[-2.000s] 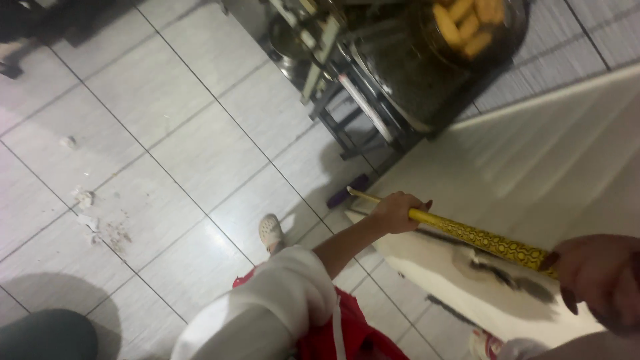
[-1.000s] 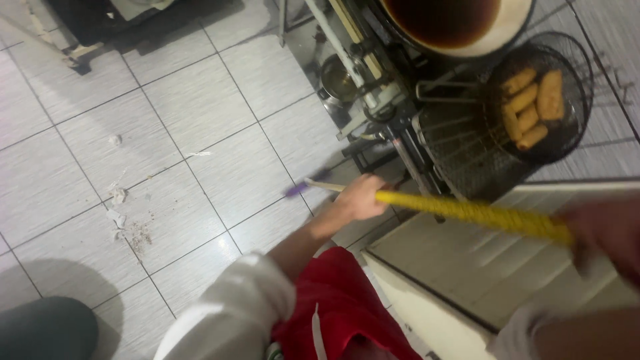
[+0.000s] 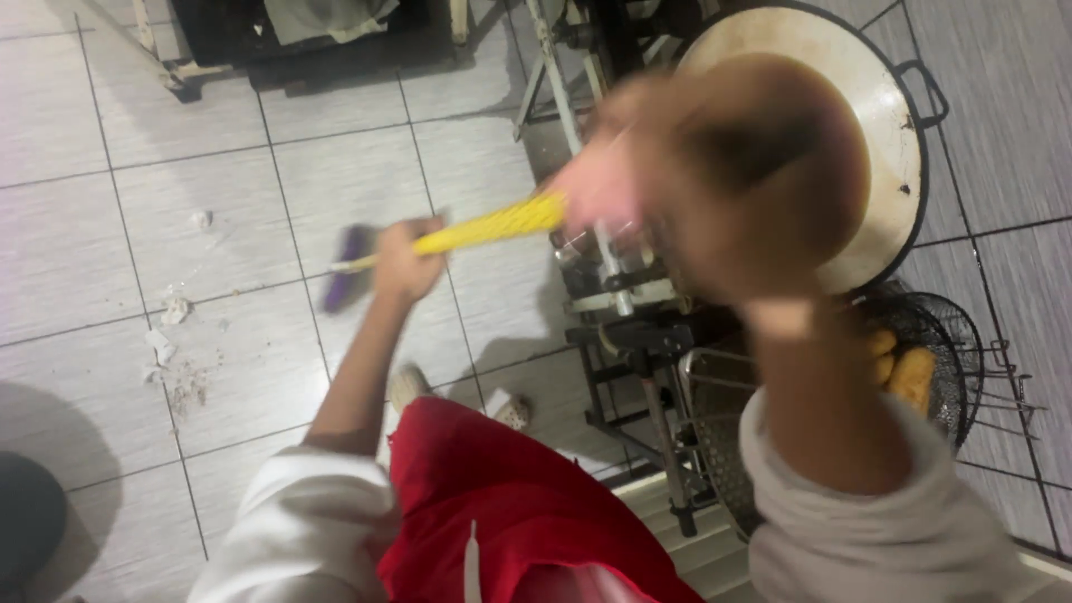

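Note:
A broom with a yellow patterned handle runs across the middle of the head view, its purple head low over or on the tiled floor. My left hand is closed round the lower part of the handle, near the broom head. My right hand, blurred and close to the camera, grips the upper end and hides part of the wok behind it. Crumbs and white scraps lie on the tiles left of the broom head.
At right a large wok of brown liquid stands by a metal burner frame. Below it, a wire basket holds fried pieces. A dark round object is at lower left, a black item on a stand at the top.
My right hand has come up from the lower right to in front of the wok, swinging the handle. The broom head has moved left, closer to the scraps. The view has shifted.

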